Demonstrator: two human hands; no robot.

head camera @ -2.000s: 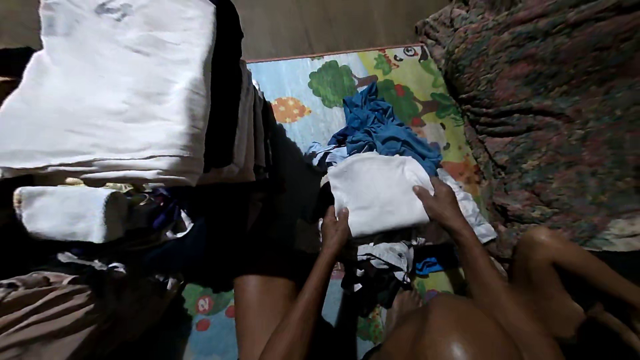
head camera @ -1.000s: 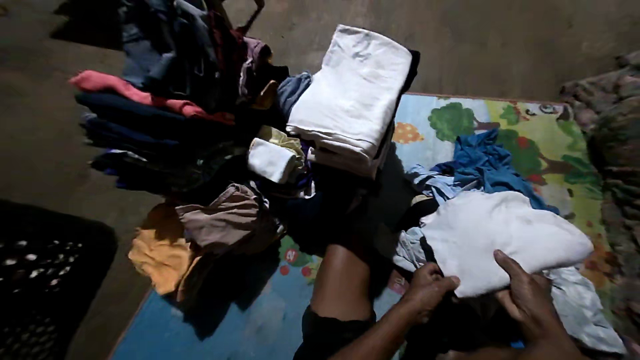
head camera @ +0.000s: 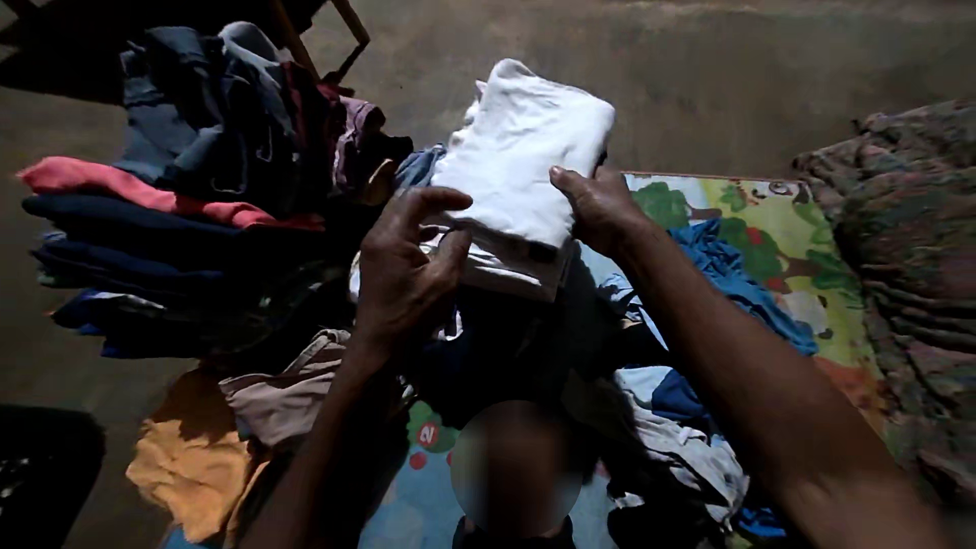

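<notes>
A folded white cloth garment (head camera: 526,152) lies on top of a stack of folded clothes (head camera: 503,267). My right hand (head camera: 602,202) grips the right edge of the white garment, thumb on top and fingers beneath or behind it. At the near left corner is my left hand (head camera: 419,252), its index finger over the cloth and its thumb apart from that finger. Whether the left fingers pinch any cloth is hard to tell. Part of the stack's left side is hidden behind the left hand.
Dark folded clothes (head camera: 137,229) with a coral-pink piece (head camera: 130,187) are piled at the left. An orange cloth (head camera: 194,457) lies lower left. Blue clothing (head camera: 732,274) rests on the printed play mat (head camera: 770,206). Patterned fabric (head camera: 915,267) covers the right side.
My hands have moved left with the white garment, from above the loose clothes on the mat to the top of the folded stack. The view has shifted left.
</notes>
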